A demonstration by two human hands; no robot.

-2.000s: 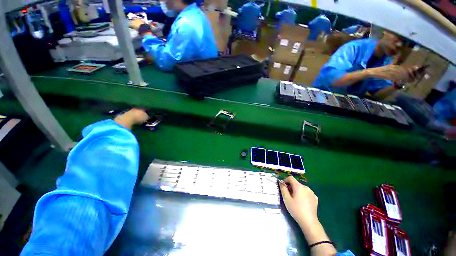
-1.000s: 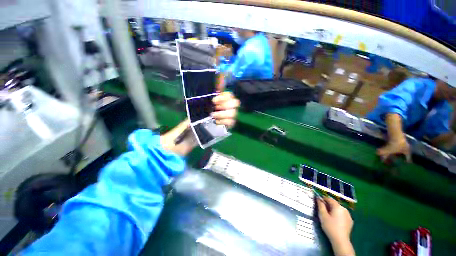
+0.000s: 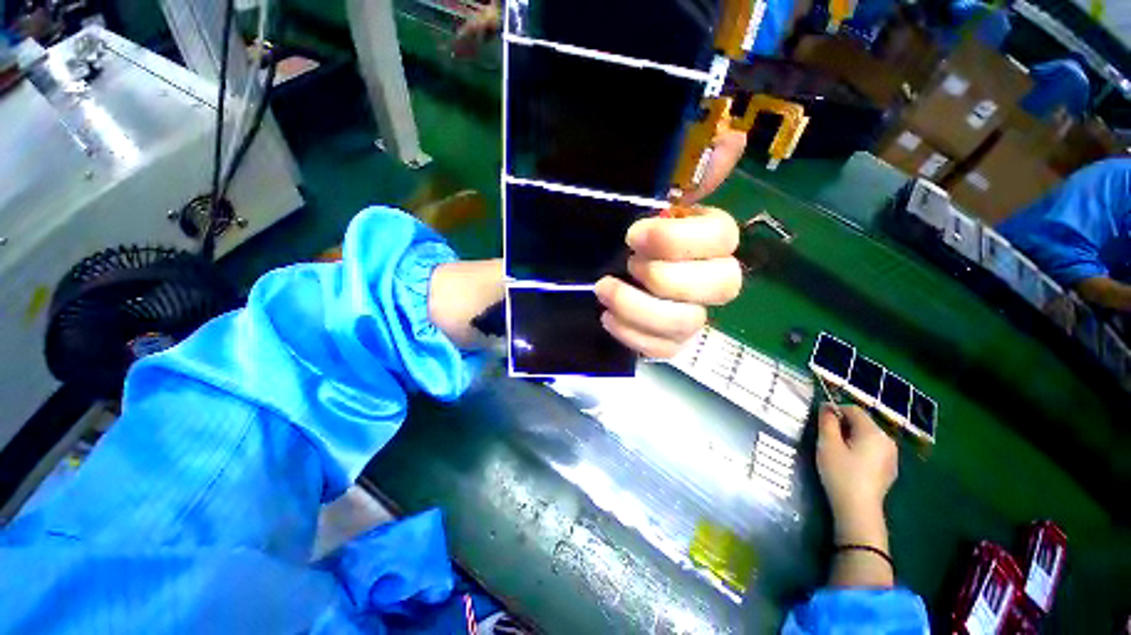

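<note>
My left hand (image 3: 676, 279) holds several LCD modules (image 3: 583, 230) in a column, raised close to the camera. They are dark with white edges, and orange flex cables (image 3: 709, 143) stick out on their right side. My right hand (image 3: 856, 459) rests at the right and holds slim tweezers or a pick pen (image 3: 827, 390). Its tip is beside another row of LCD modules (image 3: 874, 387) lying on the green surface. A white die-cut adhesive sheet (image 3: 757, 382) lies left of my right hand, partly hidden by my left hand. A smaller sheet piece (image 3: 773, 463) lies below it.
Shiny clear film (image 3: 620, 496) with a yellow tape piece (image 3: 722, 555) lies in front. Red phone housings (image 3: 992, 589) are at lower right. A black fan (image 3: 130, 316) and white machine (image 3: 112, 137) stand at left. Another worker's blue sleeve (image 3: 1079, 223) is beyond a component tray (image 3: 992, 254).
My left hand reached to the belt at far left, then came back with the modules, now much nearer the camera. The view has turned left. My right hand stays near the lying row.
</note>
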